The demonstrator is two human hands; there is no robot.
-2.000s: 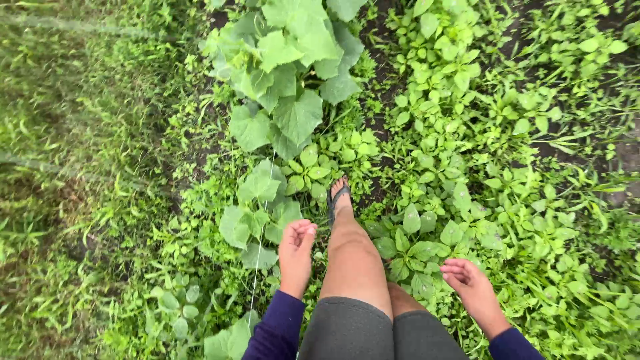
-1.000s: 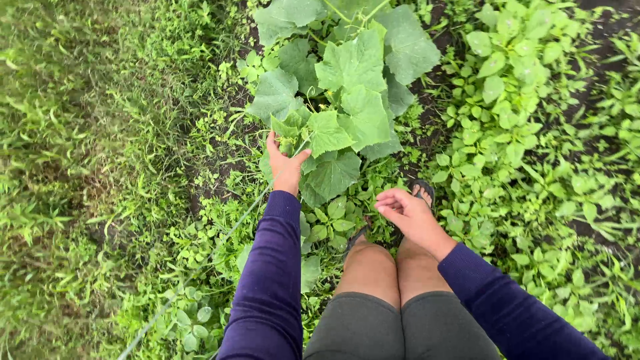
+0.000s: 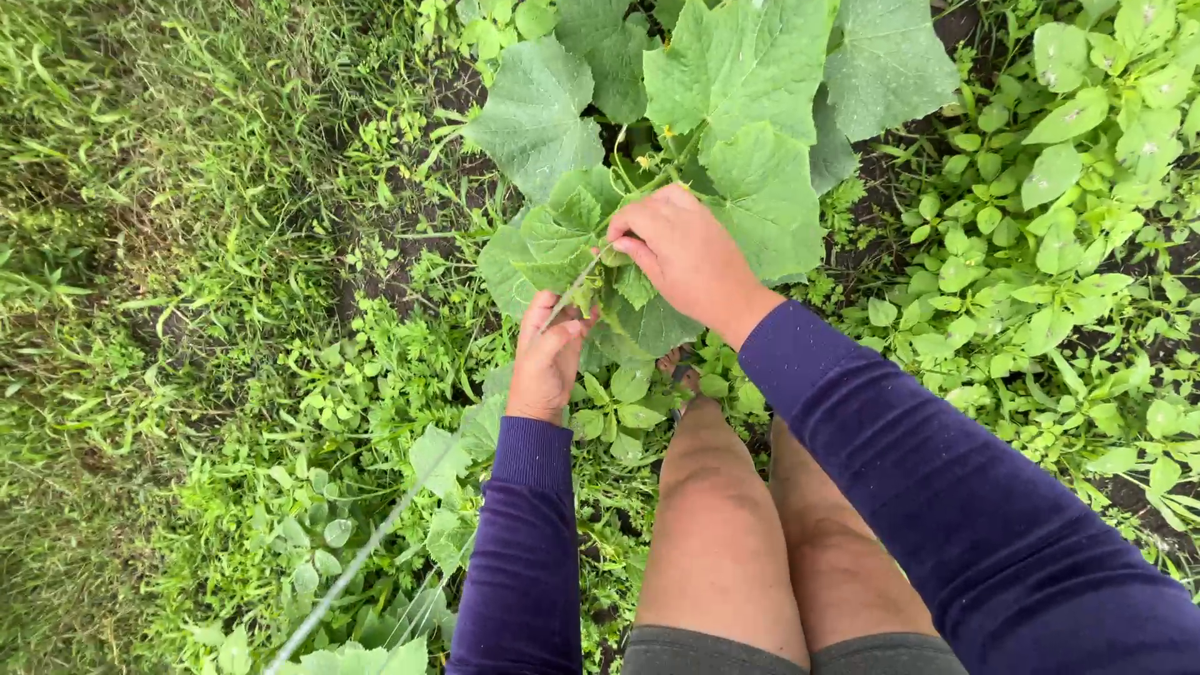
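A leafy vine plant [image 3: 741, 75] with broad lobed leaves, small yellow flowers and curling tendrils fills the top middle. My right hand [image 3: 680, 258] pinches the vine's stem near its growing tip. Just below and to the left, my left hand [image 3: 548, 352] has its fingers closed around a thin cord [image 3: 574, 291], which runs up to the fingers of my right hand. Young leaves [image 3: 562, 234] lie beside both hands. The cord [image 3: 361, 558] also stretches down to the lower left. Where cord and stem meet is partly hidden by my right fingers.
Grass and weeds [image 3: 187, 234] cover the left side. Low broad-leaved plants [image 3: 1059, 309] grow on the right, with dark soil [image 3: 872, 216] between. More vine leaves [image 3: 450, 459] lie along the cord near my left sleeve. My sandalled foot [image 3: 682, 370] is below the vine.
My right hand has moved up and left from above my knees to the vine's stem. The left hand, at the vine's edge one second ago, now holds the cord. The view is closer to the vine.
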